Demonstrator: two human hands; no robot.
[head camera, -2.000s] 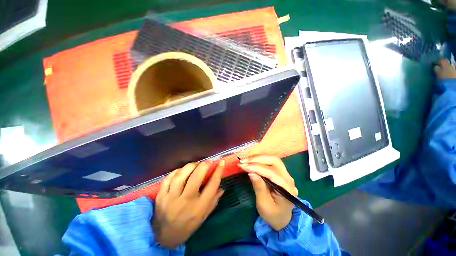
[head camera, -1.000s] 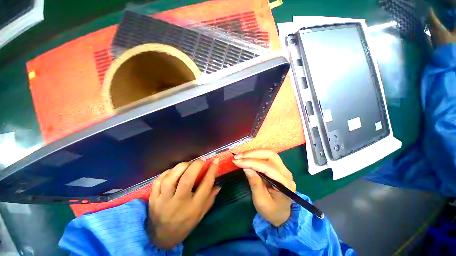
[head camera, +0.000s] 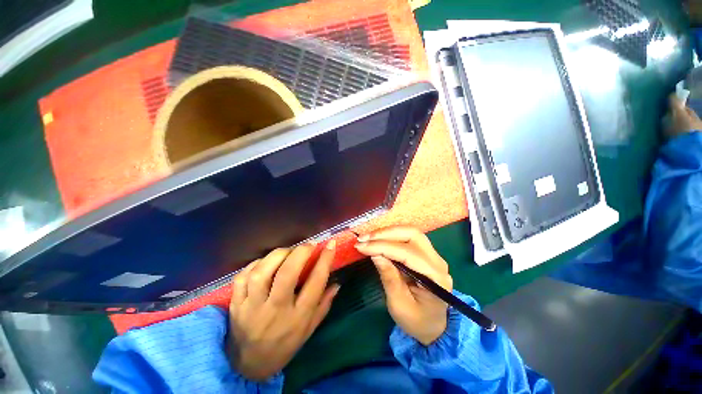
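A dark tablet rear housing (head camera: 231, 204) with a grey rim and pale square patches inside is tilted, its far edge up against a tan cardboard core (head camera: 173, 104). My left hand (head camera: 281, 308) has its fingertips along the housing's near edge, fingers slightly spread; whether they pinch a small piece cannot be told. My right hand (head camera: 408, 281) holds black tweezers (head camera: 442, 292) like a pen, with the fine tip at the near edge, right of my left fingertips. Anything at the tip is too small to tell.
An orange-red mat (head camera: 92, 142) lies under the work. A slotted die-cut sheet (head camera: 254, 58) lies behind the core. Waiting housings (head camera: 531, 138) sit on white sheets at right. Another slotted sheet (head camera: 627, 31) is at upper right. Another person's blue sleeve (head camera: 677, 208) is at the right edge.
The whole view has shifted slightly. Both hands stay at the near edge, with the tweezers still held there. The other person's hand at right has moved.
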